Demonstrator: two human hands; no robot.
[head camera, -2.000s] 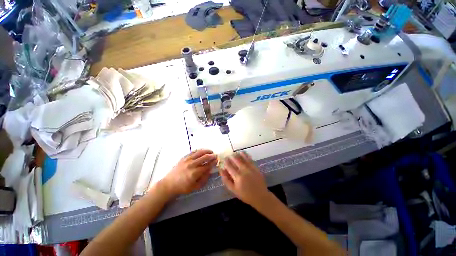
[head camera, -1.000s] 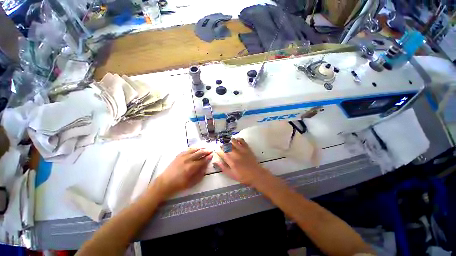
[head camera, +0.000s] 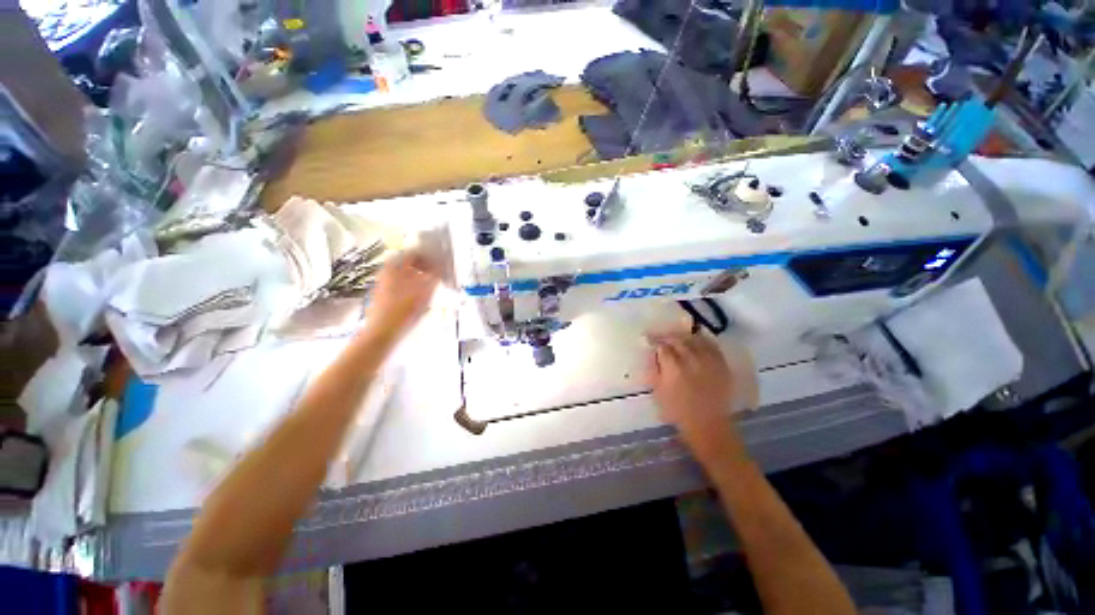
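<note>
My left hand (head camera: 406, 286) is blurred beside the fanned beige pile (head camera: 315, 246), left of the machine head, with a small beige piece (head camera: 435, 245) at its fingertips. My right hand (head camera: 692, 375) lies on the small beige pieces (head camera: 745, 382) right of the needle, near the black-handled snips (head camera: 706, 317). Its fingertips are over the pieces; whether they grip one cannot be told. The presser foot (head camera: 543, 353) has no fabric visible under it. The white sewing machine (head camera: 624, 258) stands behind the hands.
Long whitish strips (head camera: 360, 427) lie at the left front. Layered white pieces (head camera: 180, 300) lie at far left beside plastic bags. A white cloth (head camera: 961, 348) lies at the right end. A wooden board (head camera: 420, 142) and dark grey fabric (head camera: 525, 101) are behind.
Both hands have left the needle area. My left hand has moved left and back to the fanned pile; my right hand has moved right onto the small pieces. The view has shifted slightly.
</note>
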